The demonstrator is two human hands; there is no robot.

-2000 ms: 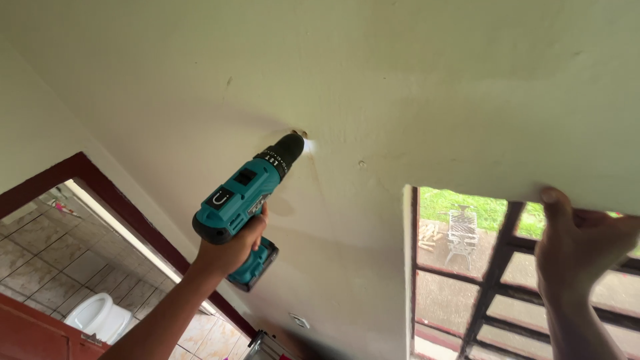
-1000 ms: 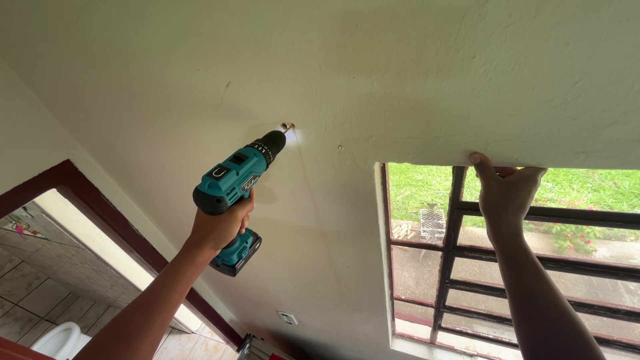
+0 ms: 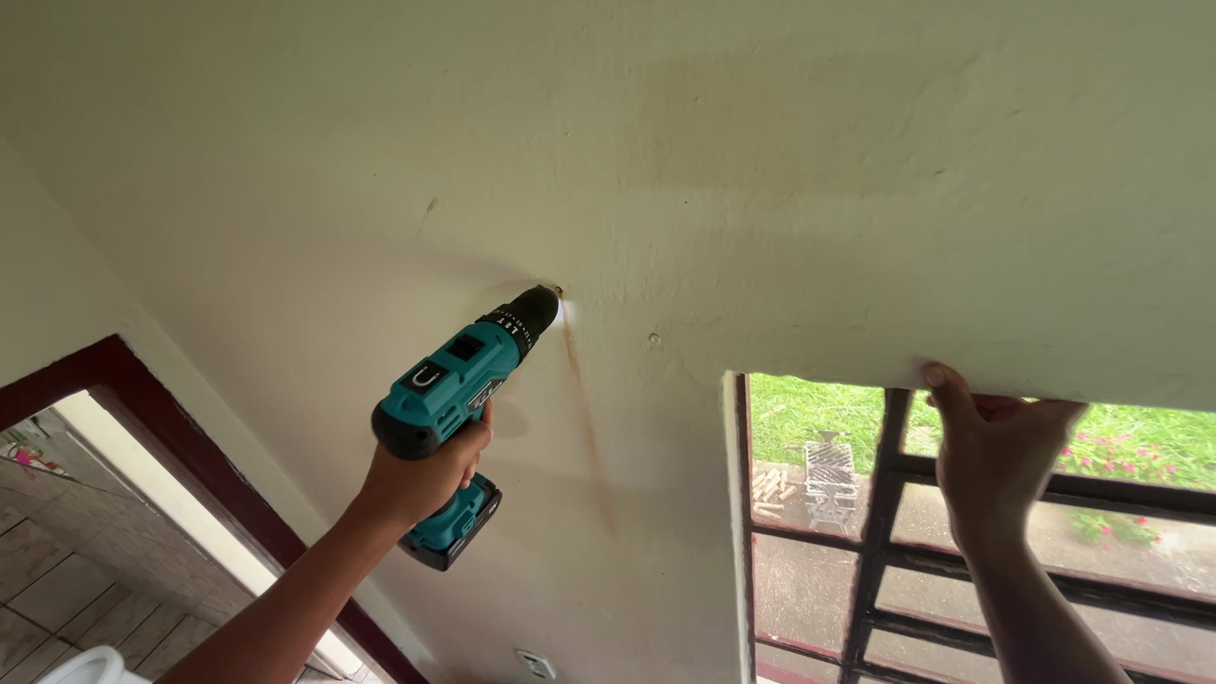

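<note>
My left hand (image 3: 427, 475) grips the handle of a teal and black cordless drill (image 3: 456, 380), pointed up and to the right at the painted wall (image 3: 807, 218). The drill's black chuck is right at a small hole (image 3: 559, 292) in the wall, and its lamp lights the spot beside it; the bit is not visible. A reddish-brown dust streak (image 3: 589, 427) runs down the wall below the hole. My right hand (image 3: 997, 456) holds the top edge of the window opening, its thumb on the wall face and its fingers bent underneath, partly hidden.
The barred window (image 3: 874, 532) is at lower right, with grass and a metal rack (image 3: 829, 480) outside. A dark red door frame (image 3: 190, 456) stands at left, opening on a tiled floor (image 3: 66, 579) and a white toilet (image 3: 85, 667). A wall socket (image 3: 535, 664) sits low down.
The dust streak below the hole now shows more plainly. One second ago the chuck was farther from the hole; now it is close against it. My right hand stays on the window's top edge.
</note>
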